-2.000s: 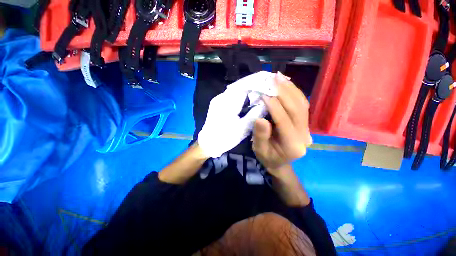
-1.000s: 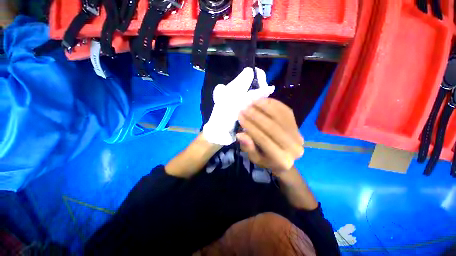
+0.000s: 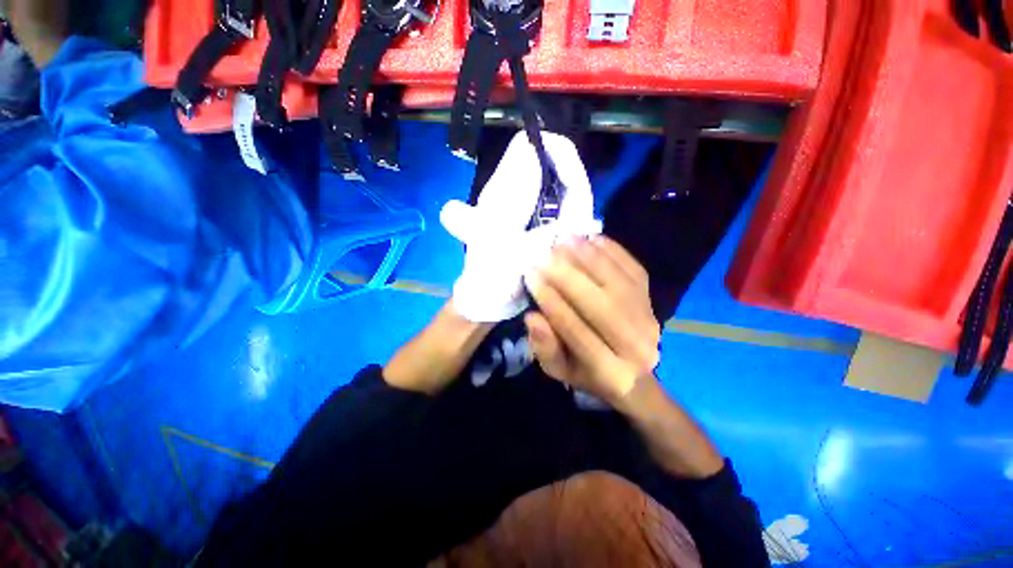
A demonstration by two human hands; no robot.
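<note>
My left hand [image 3: 494,239], in a bright white glove, holds a black-strapped watch [image 3: 547,200] in front of my body. One strap end sticks up beyond the fingers towards the tray edge, and a small shiny part shows between the fingers. My right hand [image 3: 594,316] looks bare. Its bent fingertips touch the lower part of the watch and the glove, with a small white scrap [image 3: 575,231] at them. The watch's face is hidden by the hands.
A red tray [image 3: 711,56] ahead holds black-strapped watches [image 3: 478,78] hanging over its edge and a light strap [image 3: 610,20]. Another red tray [image 3: 878,166] stands right, above cardboard [image 3: 894,368]. A blue stool [image 3: 383,250] and a person's blue smock [image 3: 144,244] are left.
The hands have parted from their earlier tight clasp. The watch strap now shows, pointing up and leaning left. The view has shifted, so trays and stool appear further right.
</note>
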